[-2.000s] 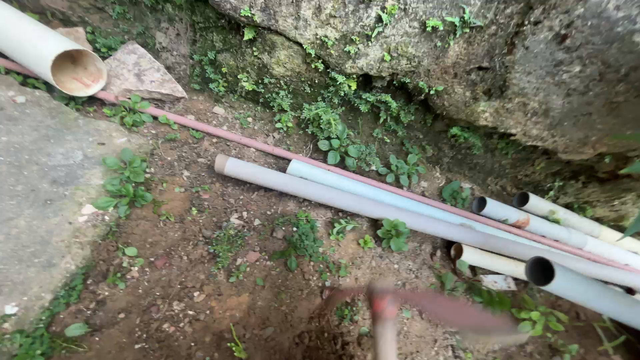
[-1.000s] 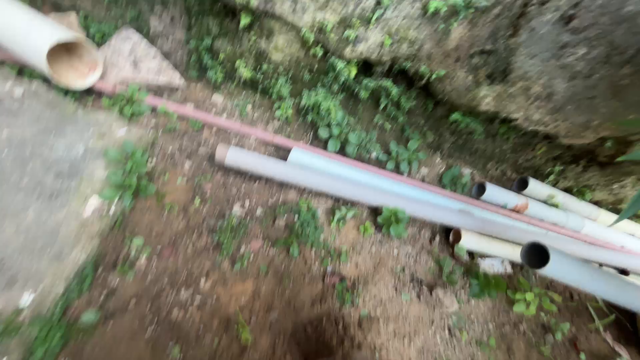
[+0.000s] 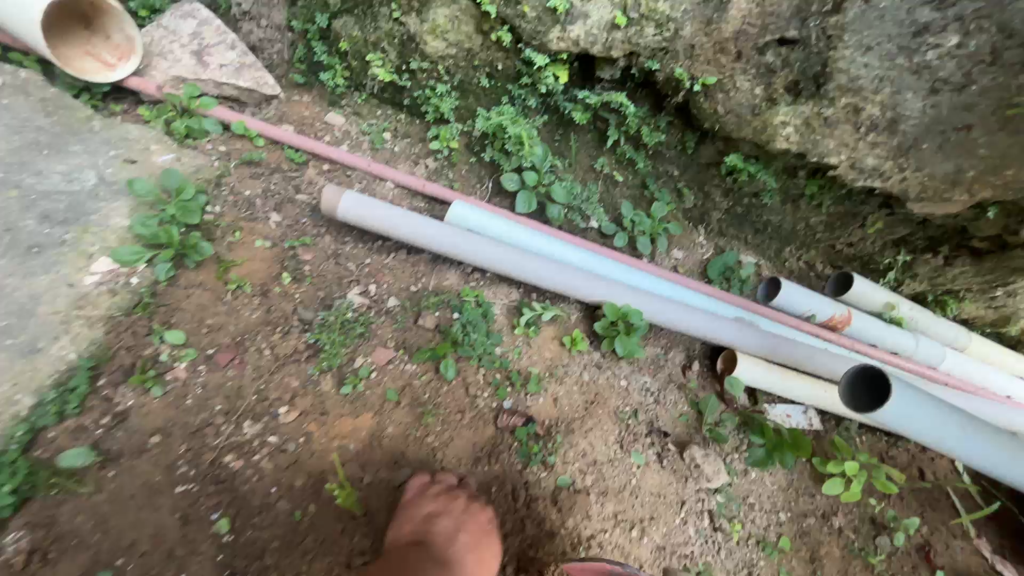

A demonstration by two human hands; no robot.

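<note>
At the bottom of the view, my left hand [image 3: 444, 520] is low over the brown soil [image 3: 320, 456], knuckles up. Its fingertips are hidden, so whether it holds anything cannot be told. A small green weed [image 3: 344, 486] stands just to its left. To its right, the curved edge of a reddish thing [image 3: 602, 568] shows at the frame's bottom edge; most of it is cut off. My right hand is not in view. Beyond the hand, a long grey plastic pipe [image 3: 512, 258] lies across the ground beside a pale blue pipe [image 3: 560, 250] and a thin pink pipe [image 3: 416, 184].
A large rock [image 3: 864, 88] rises at the upper right. More plastic pipes, including a wide grey one [image 3: 944, 424], lie at the right. A concrete slab [image 3: 72, 216] borders the left, with a wide cream pipe [image 3: 36, 28] and a flat stone [image 3: 204, 52] at the upper left.
The tool with a rust-brown head and a handle, seen low in the oldest frame, has left that place. My left hand has come into view at the bottom. The pipes have not moved.
</note>
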